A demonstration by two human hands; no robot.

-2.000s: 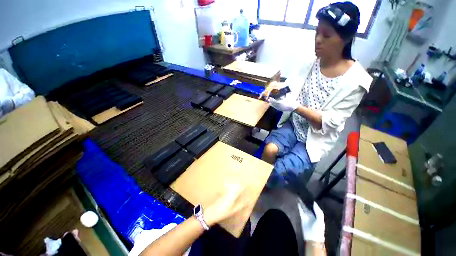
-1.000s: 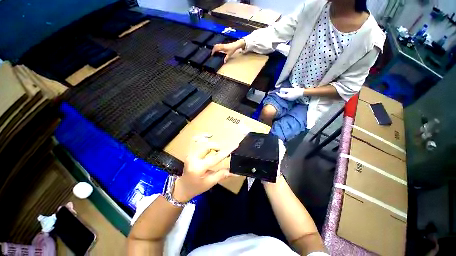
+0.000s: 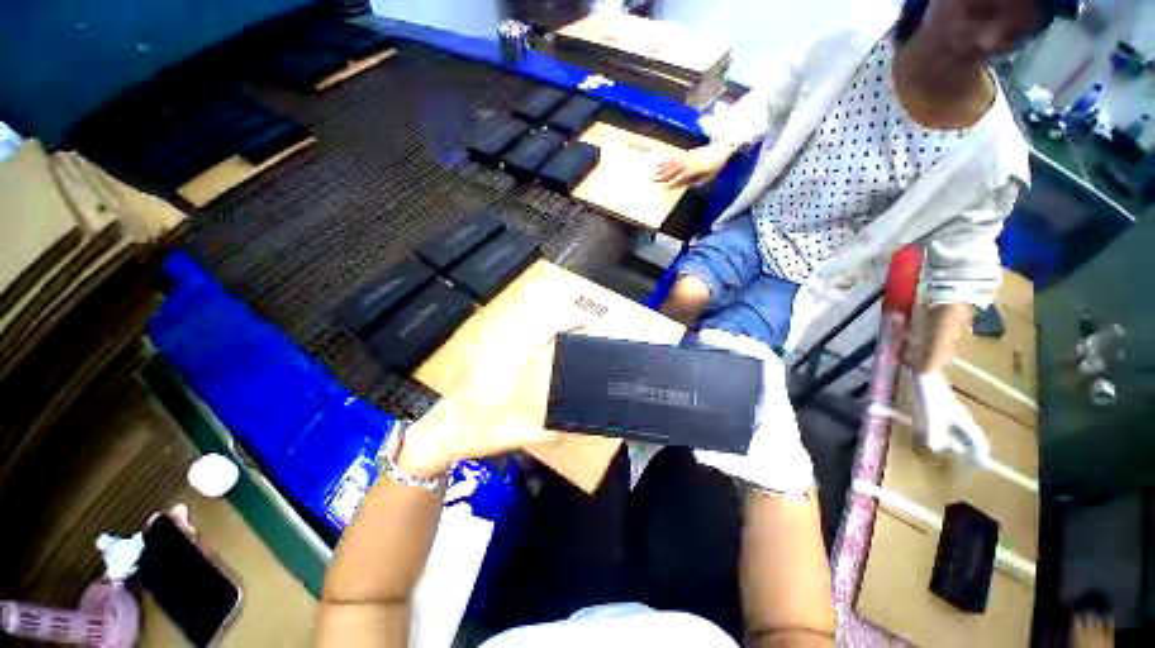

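Note:
A black housing (image 3: 655,391) is held up in front of me, its broad face with faint lettering towards me. My bare left hand (image 3: 488,399) touches or holds its left end; the fingertips are partly hidden. My right hand (image 3: 775,424), in a white glove, grips its right end. Behind it a tan cardboard sheet (image 3: 576,308) lies at the near edge of the mesh belt (image 3: 317,241). Several black housings (image 3: 424,327) lie side by side at the sheet's left end.
A seated person leans over the cardboard-covered side table (image 3: 906,557), where another housing (image 3: 965,557) lies. More housings (image 3: 526,149) lie on a farther sheet. Stacked cardboard (image 3: 76,317), a smartphone (image 3: 188,582), a pink fan (image 3: 89,620) and a white round item (image 3: 213,476) are at left.
The housing in my hands has turned so its long lettered face shows. The other person has leaned right, one gloved hand now over the side table. A housing now shows at its near part.

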